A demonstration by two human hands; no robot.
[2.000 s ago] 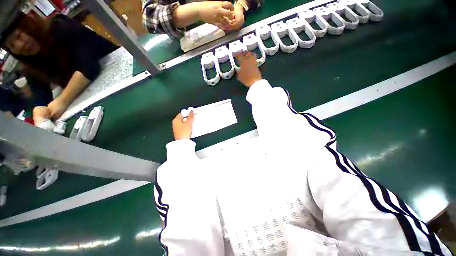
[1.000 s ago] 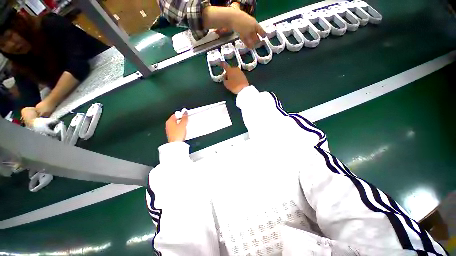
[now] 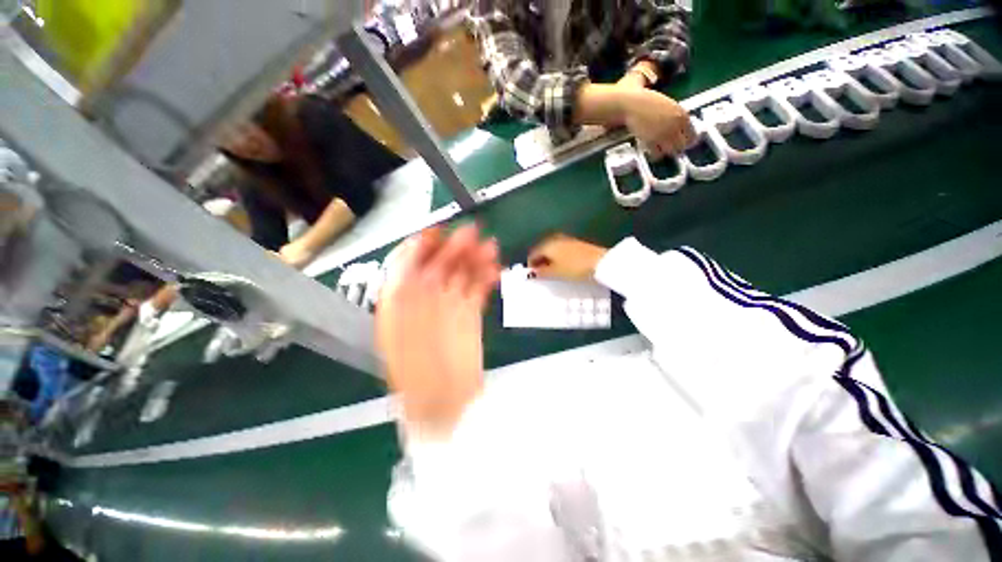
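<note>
A white sticker sheet (image 3: 556,305) with rows of small round marks at its right side is low over the green belt, in front of me. My right hand (image 3: 566,259) is at its top edge, fingers closed on it, with a small dark spot at the fingertips. My left hand (image 3: 437,329) is raised near the camera, blurred, left of the sheet and apart from it, fingers up; I see nothing in it. White oval housings (image 3: 738,134) stand in a row along the belt's far side.
A person in plaid (image 3: 632,110) opposite has a hand at the near housings. A person in black (image 3: 319,176) sits at the left. A grey frame post (image 3: 275,280) crosses at left. More housings (image 3: 360,283) lie beyond my left hand. Printed sheets (image 3: 703,538) lie close to my body.
The view has swung left. My left hand has let go of the sheet and risen towards the camera. My right hand has left the housings and now holds the sheet's top edge.
</note>
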